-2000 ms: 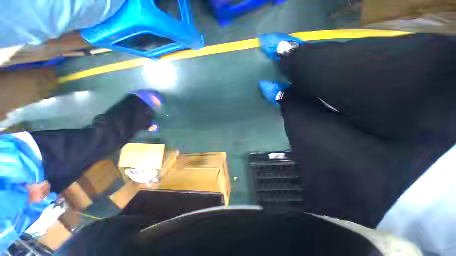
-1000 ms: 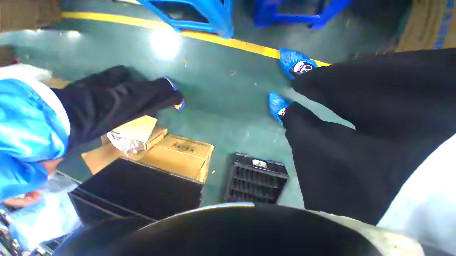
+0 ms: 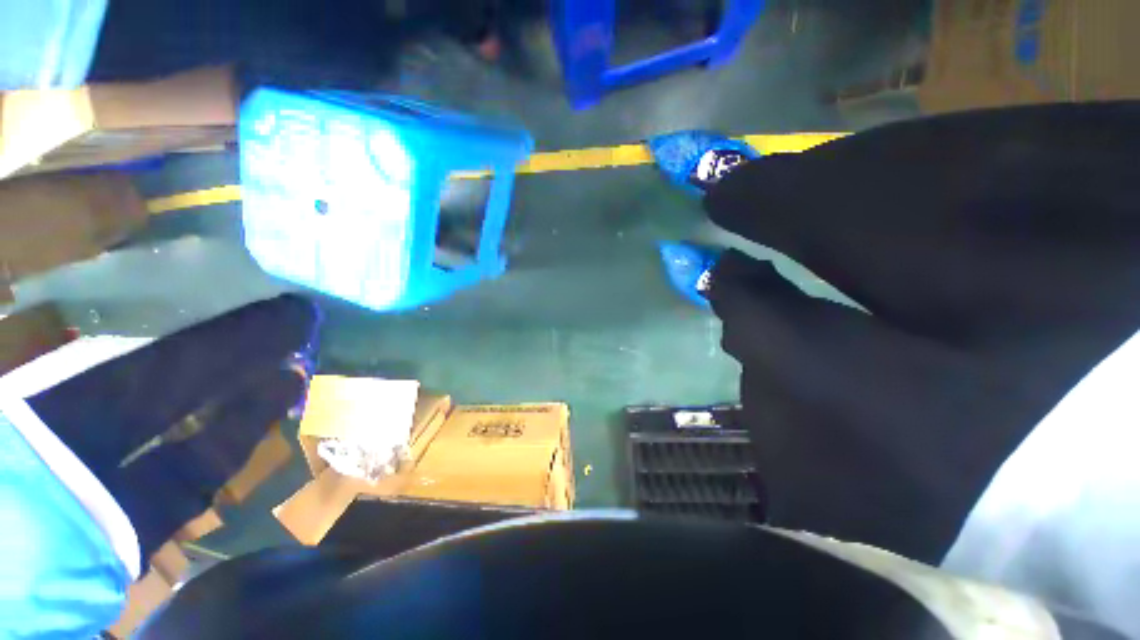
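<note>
Neither of my hands is in view. A light blue plastic stool [image 3: 331, 200] stands on the green floor at the upper left, its square seat towards me. A closed tan carton [image 3: 500, 450] lies at the lower middle. An open carton [image 3: 363, 398] is beside it, with crumpled clear or whitish material in it. A black slotted tray [image 3: 694, 463] lies on the floor to the right of the cartons, partly hidden by my dark trouser leg [image 3: 850, 413].
My feet in blue shoe covers [image 3: 681, 160] are near the yellow floor line. A person in blue and dark trousers [image 3: 175, 413] is at the left. A darker blue stool [image 3: 656, 63] is at the top. Cartons [image 3: 75, 225] are at the left edge, and one [image 3: 1038, 56] at the top right.
The light blue stool has come from the top edge into the upper left, its seat now in view. The view has shifted. The other person's hands and the pale bag are out of view.
</note>
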